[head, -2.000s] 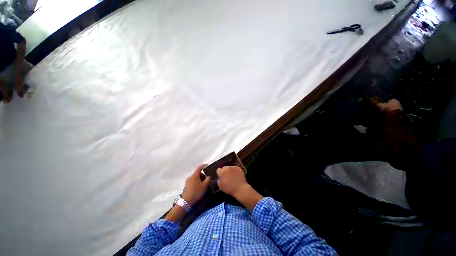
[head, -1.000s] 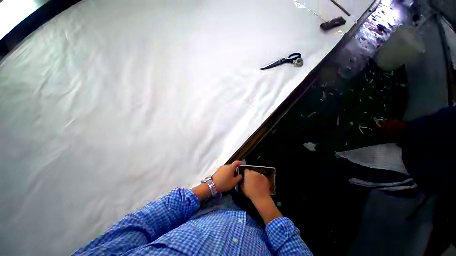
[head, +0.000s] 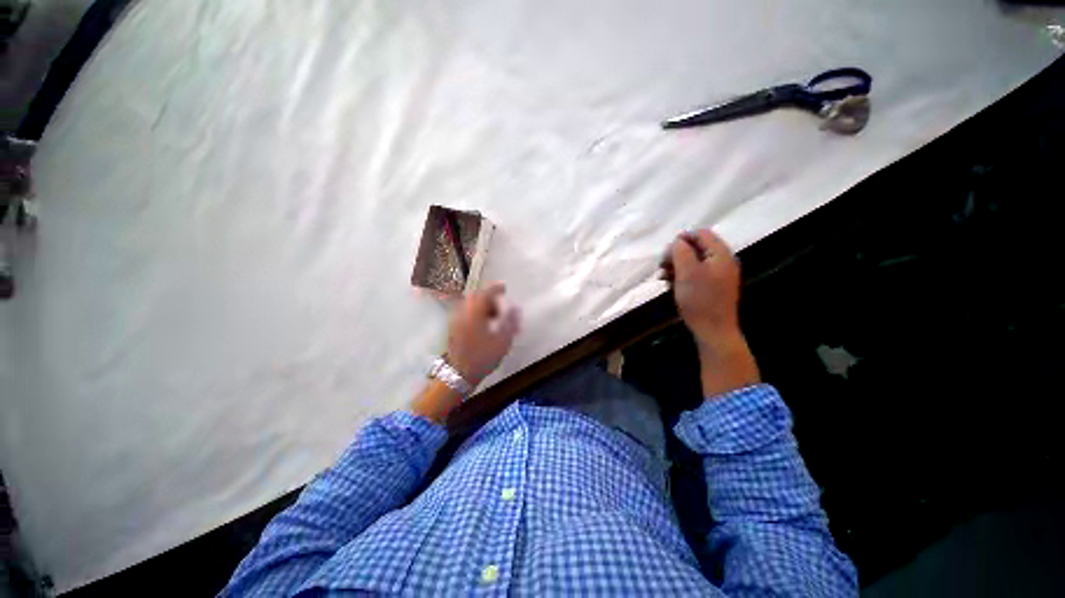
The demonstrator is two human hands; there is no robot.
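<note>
The small open pin box sits on the white sheet, with grey-brown speckled contents and a thin dark and reddish stick in it. My left hand is just below the box's near end, blurred, with its fingers apart; no hold on the box shows. My right hand is over the sheet near the table edge, to the right of the box, with its fingers curled and fingertips close together. Whether a pin is between them is too small to tell.
Black-handled shears lie on the sheet at the upper right, with a small pale scrap at the handle. The dark wooden table edge runs diagonally in front of me. A pale scrap lies on the dark floor at right.
The box has gone from my hands at the table edge onto the sheet. My left hand has let go of it. My right hand has left the box and moved right. The shears look nearer.
</note>
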